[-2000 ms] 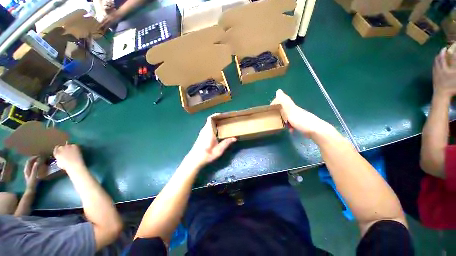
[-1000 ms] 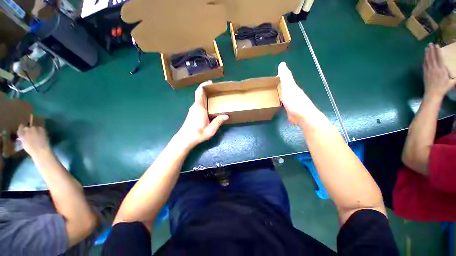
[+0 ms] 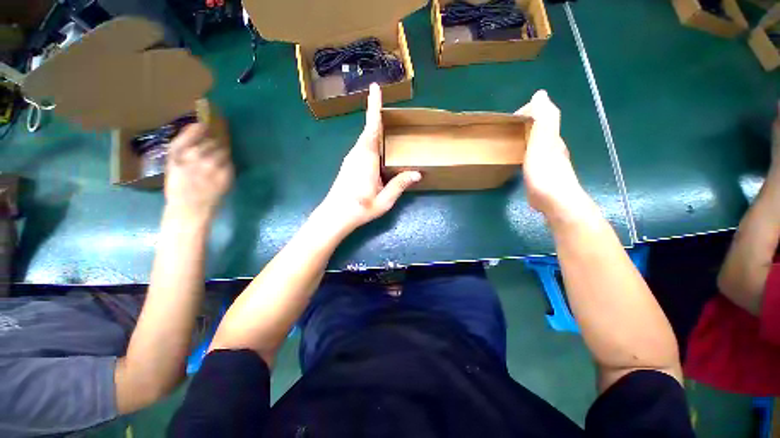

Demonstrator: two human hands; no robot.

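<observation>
A brown mailer box (image 3: pixel 453 145) is held tilted over the bench, its open side facing me. Its inside looks bare and plain; whether anything lies deeper cannot be told. My left hand (image 3: pixel 372 184) grips its left end, thumb across the front wall and fingers up along the side. My right hand (image 3: pixel 547 158) presses its right end, fingers at the upper right corner. Behind it stands an open box (image 3: pixel 359 101) with its lid up, holding coiled black cable (image 3: pixel 355 58) and a black power adapter (image 3: pixel 373 79).
Another open filled box (image 3: pixel 492 51) stands at the back. At left, a person's blurred hand (image 3: pixel 198 167) is at a filled box (image 3: pixel 128 161) with a raised lid. Two boxes lie at the far right. A red-sleeved arm (image 3: pixel 757 248) is at right. A pale seam (image 3: pixel 603 120) crosses the green bench (image 3: pixel 282 154).
The view has shifted. Both hands still hold the box, now tilted more toward me. The neighbour's filled box at left has come closer, with a hand at its side.
</observation>
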